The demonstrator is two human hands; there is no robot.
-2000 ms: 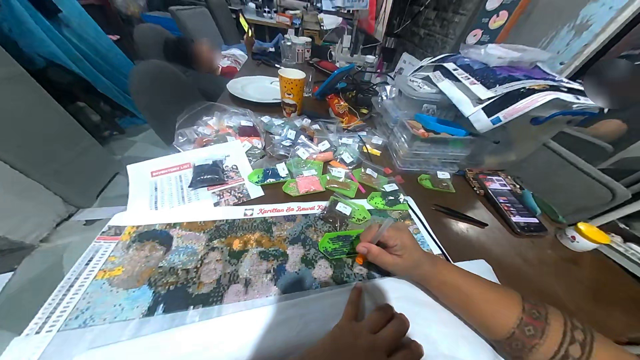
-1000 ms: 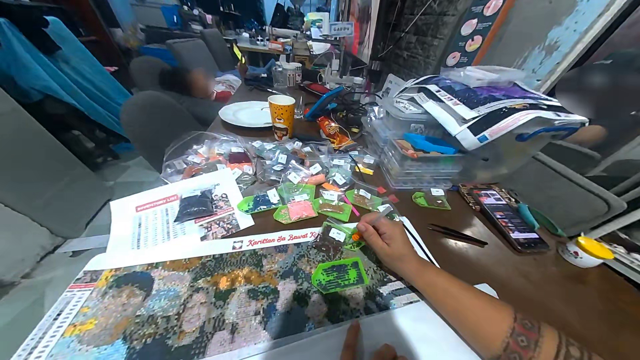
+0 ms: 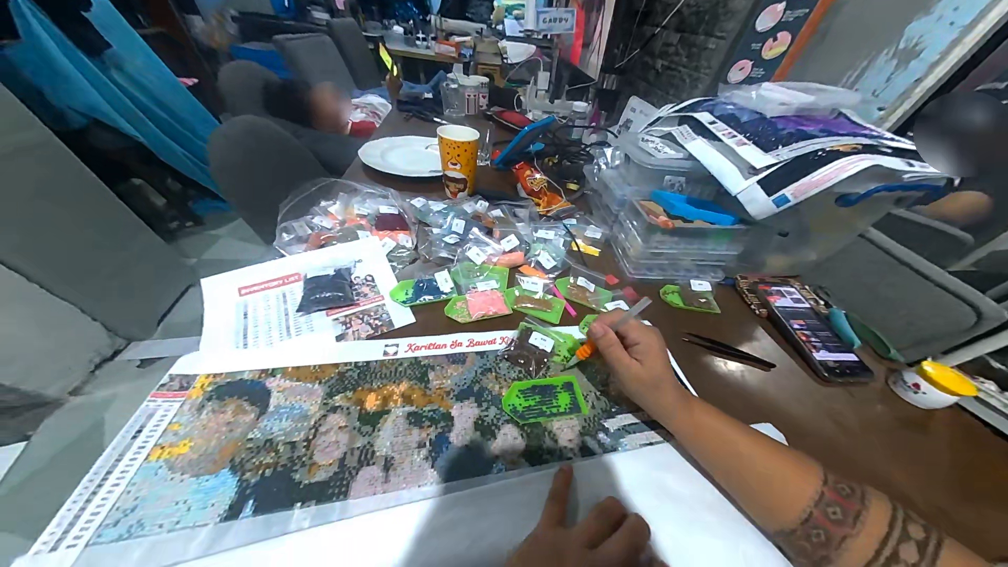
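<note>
My right hand point(image 3: 634, 354) grips an applicator pen point(image 3: 584, 351) with an orange tip, pointed down at a green tray partly behind a small bag of brown drills point(image 3: 531, 349). Just below lies a green tray point(image 3: 545, 398) holding dark drills, resting on the diamond painting canvas point(image 3: 346, 433). My left hand point(image 3: 587, 528) has its index finger extended near the canvas's lower edge, over the white cover sheet point(image 3: 441, 528), and holds nothing that I can see. More green trays, one bearing a bag of pink drills point(image 3: 486, 304), lie beyond the canvas.
Behind are heaped drill bags point(image 3: 346, 224), a printed list point(image 3: 252, 315), a paper cup point(image 3: 457, 161) and a white plate point(image 3: 400, 156). Right of my right hand are tweezers point(image 3: 729, 351), a phone point(image 3: 815, 331), a yellow-lidded jar point(image 3: 929, 384) and stacked plastic boxes point(image 3: 677, 236). A person sits at the back left.
Two seconds ago the pen was over the green tray with dark drills; my right hand has since moved up and away from it, to beside the bag of brown drills.
</note>
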